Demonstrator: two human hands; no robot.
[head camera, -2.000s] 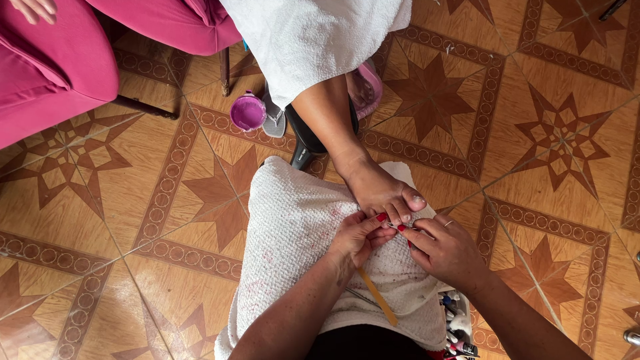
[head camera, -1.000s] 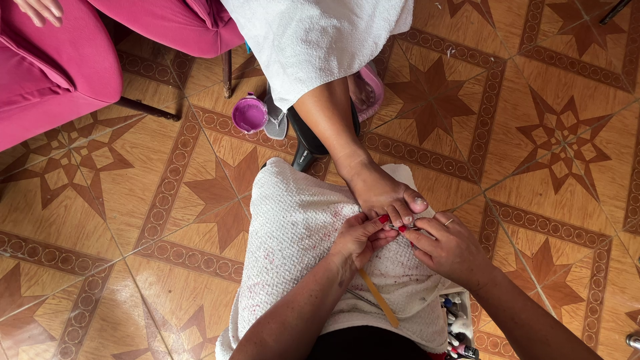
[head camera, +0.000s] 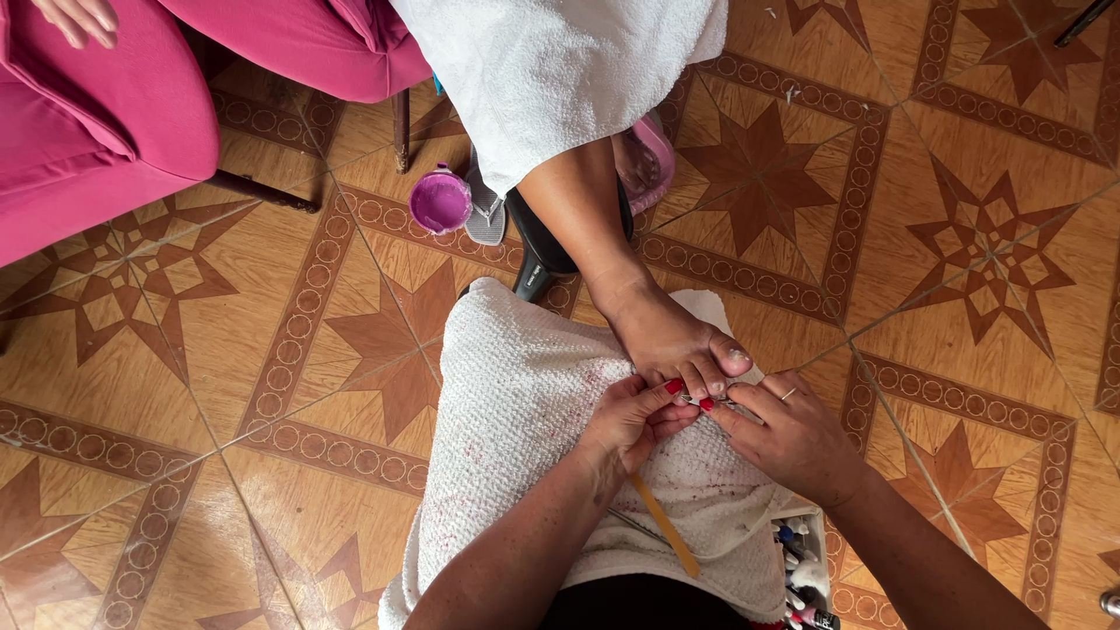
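Another person's bare foot (head camera: 669, 337) rests on a white towel (head camera: 525, 394) spread over my lap. My left hand (head camera: 632, 420) pinches the foot's small toes, thumb and fingers closed around them. Close beside it, my right hand (head camera: 787, 429), with a ring, holds a small metal tool (head camera: 722, 402) at the toes; its kind is mostly hidden by my fingers. A yellow nail file (head camera: 665, 525) lies on the towel below my left hand, and a thin metal rod (head camera: 637, 525) lies next to it, partly under my forearm.
Beyond the towel are a black footrest (head camera: 542, 245), a purple cup (head camera: 440, 201), a grey flip-flop (head camera: 486, 210) and a pink basin (head camera: 656, 162). A white container (head camera: 815, 542) with several bottles stands at my right. Another person in pink trousers (head camera: 105, 96) sits at upper left; a white towel (head camera: 569, 79) covers the leg.
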